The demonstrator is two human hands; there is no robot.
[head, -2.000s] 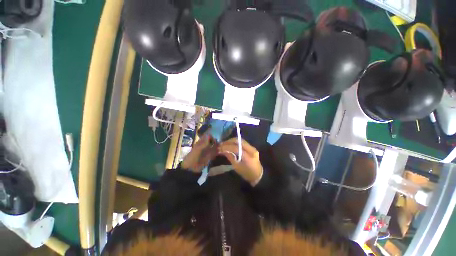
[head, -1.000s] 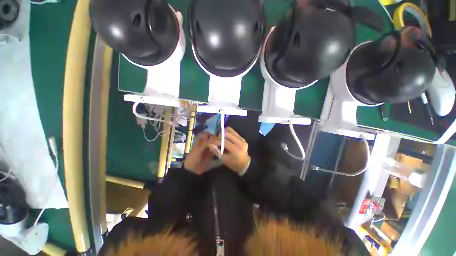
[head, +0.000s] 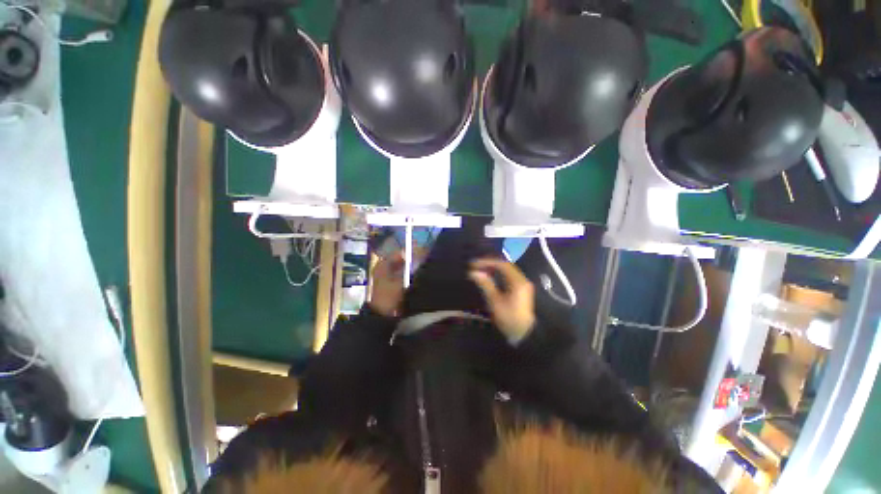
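Four security cameras with glossy black ball heads stand in a row on the green mat: the far left (head: 241, 82), second (head: 404, 82), third (head: 565, 92) and far right (head: 739, 111). Their white brackets point toward me, with white cables hanging over the bench edge. My left hand (head: 386, 284) is below the second camera, beside its hanging cable (head: 408, 253); its fingers are small and partly hidden. My right hand (head: 509, 297) is apart from it, right of the second cable, fingers bent and blurred. I cannot tell whether either hand holds anything.
A pale-yellow edge tube (head: 150, 241) runs along the left. Beyond it are a white strip (head: 72, 232) and another camera (head: 37, 415). A white mouse (head: 850, 154), thin tools and a yellow tape roll (head: 797, 21) are at the right. Shelf contents show at lower right.
My hands were together beside the second cable; my right hand has moved right, away from my left. The cameras sit further left in the picture than two seconds ago.
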